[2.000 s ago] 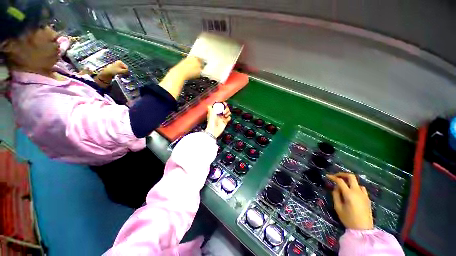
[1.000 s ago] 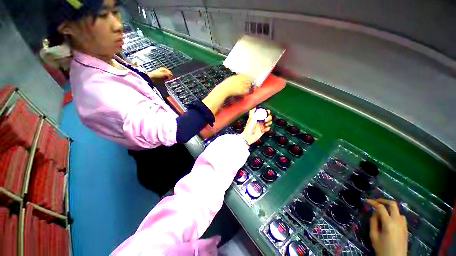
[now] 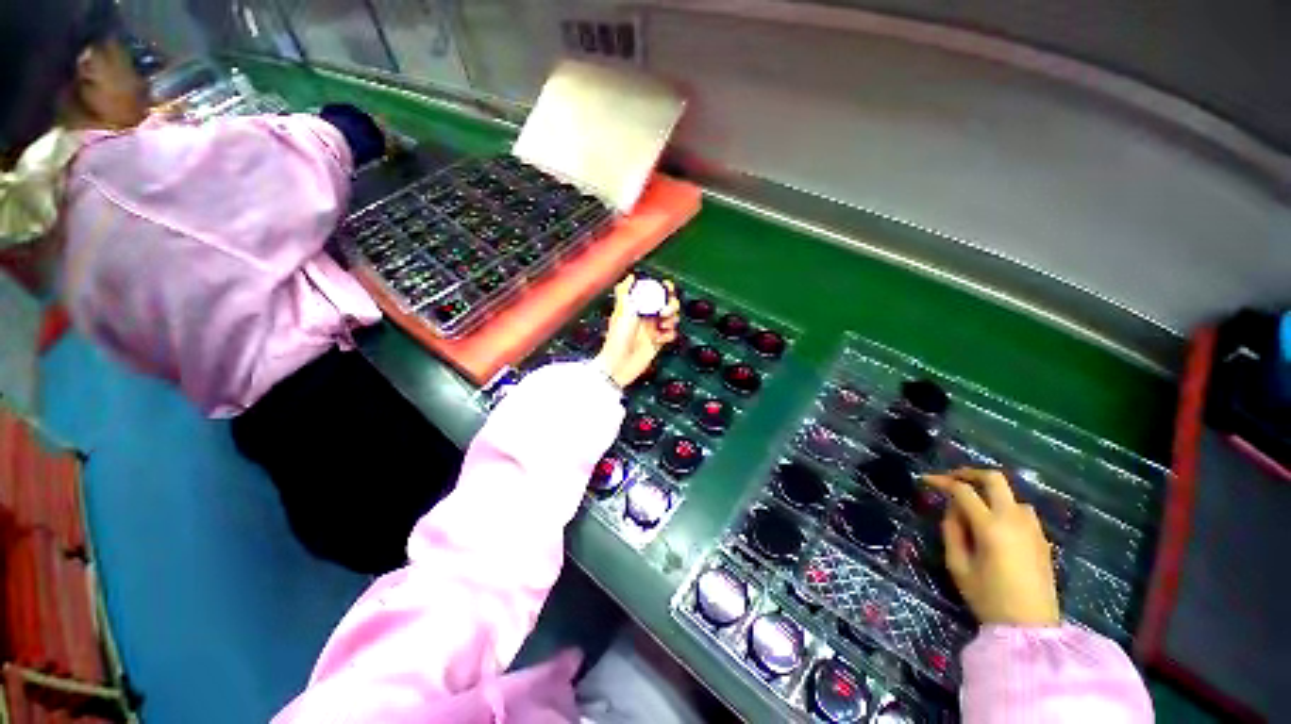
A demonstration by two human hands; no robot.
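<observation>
My left hand [image 3: 637, 340] holds a round part [image 3: 649, 297] with a pale, silvery face up, over the far-left part of a clear blister tray [image 3: 658, 521] filled with glossy black discs with red centres. My right hand [image 3: 998, 545] is over a second clear blister tray [image 3: 1119, 474] on the right. Its fingers are bent, the fingertips near the black discs; whether they touch or hold one I cannot tell. This tray has black parts, silvery-faced ones along the near edge, and bare patterned pockets.
A filled tray stack [image 3: 482, 234] lies on an orange-red board [image 3: 531, 318] at the left, with a beige sheet [image 3: 602, 135] leaning behind. A neighbour in a pink smock [image 3: 213, 255] sits left. A red-edged black mat [image 3: 1232, 566] is at the right.
The neighbour has turned and leaned away to the left, the arm off the beige sheet, which now rests against the stack. The camera view has shifted; my hands hold nearly the same places over the trays.
</observation>
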